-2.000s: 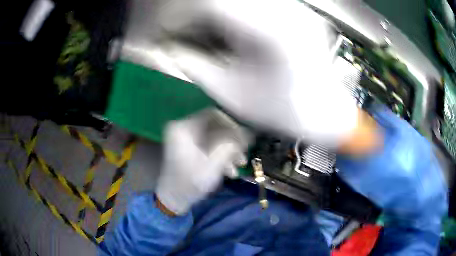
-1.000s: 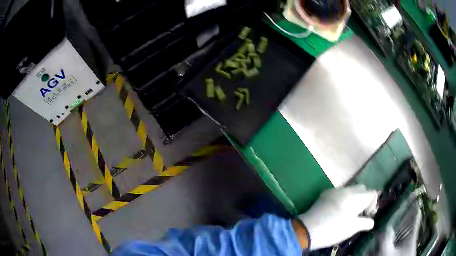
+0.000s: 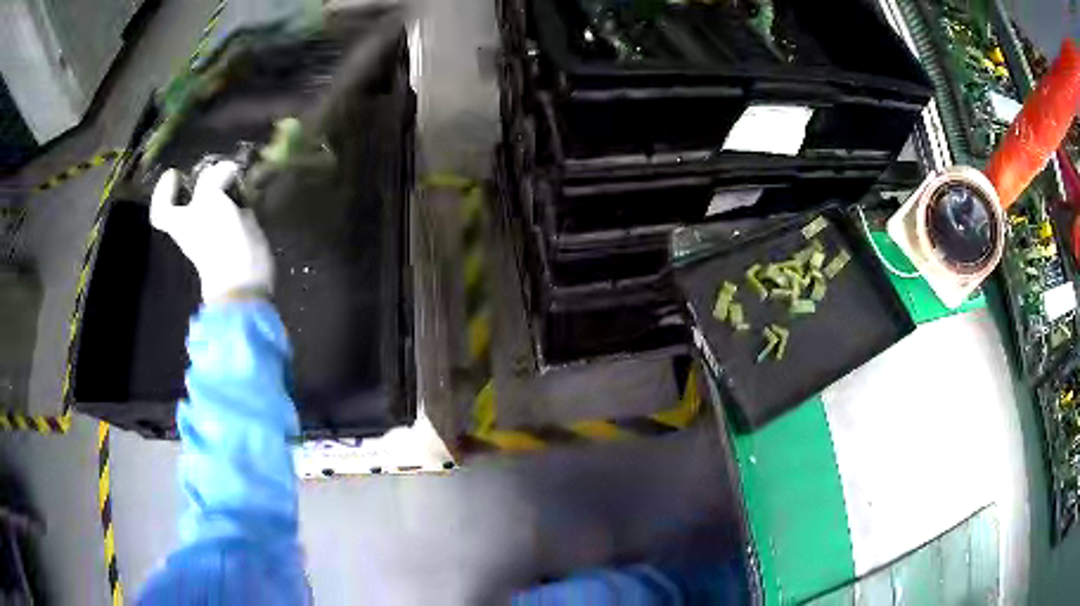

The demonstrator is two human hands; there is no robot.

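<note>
My left hand (image 3: pixel 217 231), in a white glove, reaches over the large black bin (image 3: pixel 338 272) at the left. Its fingers are curled at the near edge of a blurred, dark and green circuit board (image 3: pixel 207 95), which it appears to grip over the far part of the bin. The board's details are smeared and its far end is unclear. My right hand is out of the picture. Blue cloth shows at the bottom edge; whether it is a sleeve cannot be told.
Stacked black bins (image 3: pixel 734 130) stand right of the open bin, with boards in the top one. A shallow black tray (image 3: pixel 817 343) with olive-green pieces (image 3: pixel 788 284) lies on the green bench (image 3: pixel 788 509). Beyond are a cream square piece (image 3: pixel 947 237), an orange-red tube (image 3: pixel 1036 124) and conveyor boards.
The view has swung left from the bench to the bins. My left hand has moved from the bench out over the black bin. My right hand has left the picture.
</note>
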